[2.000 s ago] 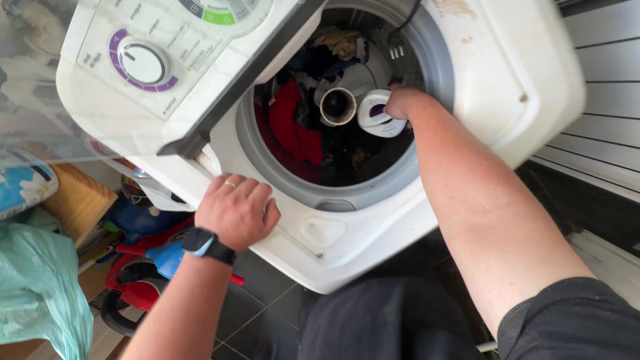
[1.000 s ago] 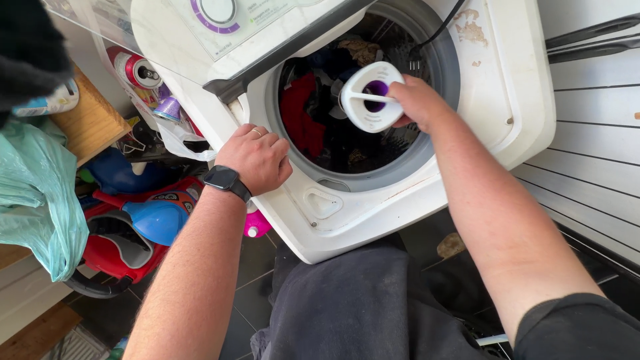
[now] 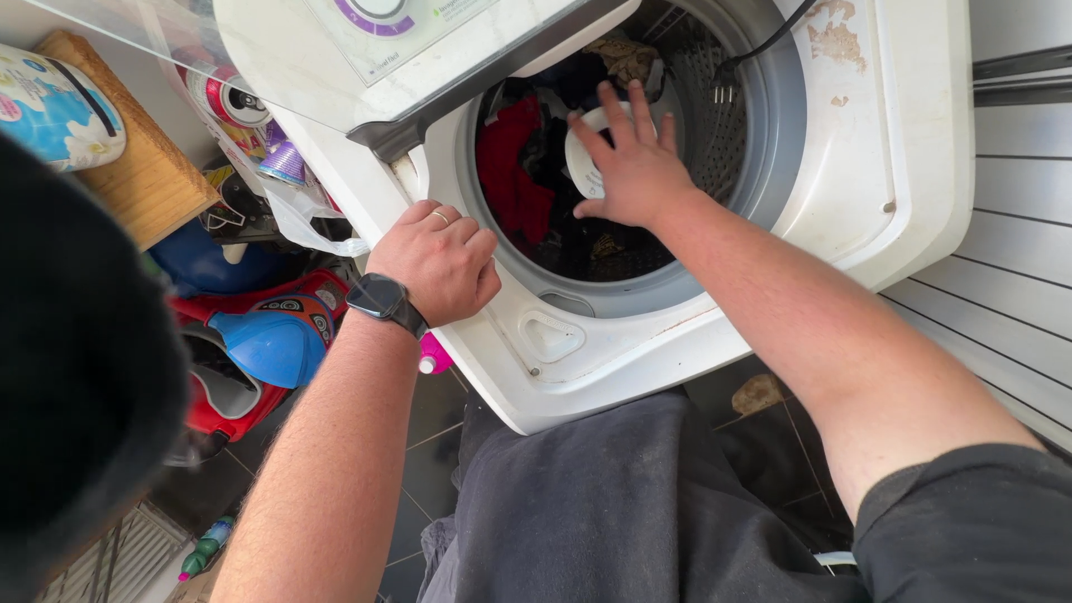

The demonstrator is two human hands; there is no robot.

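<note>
A top-loading washing machine (image 3: 687, 343) stands with its lid up, and dark clothes and a red garment (image 3: 511, 167) lie in its drum. My right hand (image 3: 632, 163) is over the drum with its fingers spread, above a white plastic dispenser cup (image 3: 583, 167) at the drum's middle. The hand covers part of the cup; whether the palm touches it I cannot tell. My left hand (image 3: 440, 260), with a ring and a black smartwatch on the wrist, rests with curled fingers on the machine's left front rim. A black cord with a plug (image 3: 724, 74) hangs into the drum's right side.
Left of the machine are a wooden shelf (image 3: 159, 176) bearing a blue and white container (image 3: 59, 109), a bag with empty cans (image 3: 226, 100), and a red toy vehicle (image 3: 218, 410). A pink bottle (image 3: 434, 353) stands near the front left edge. White slatted panelling (image 3: 1022, 260) is at the right.
One second ago my right hand held the white cup raised above the drum; now the cup is lower, at the drum's middle, and the fingers are spread. My left hand has stayed on the rim.
</note>
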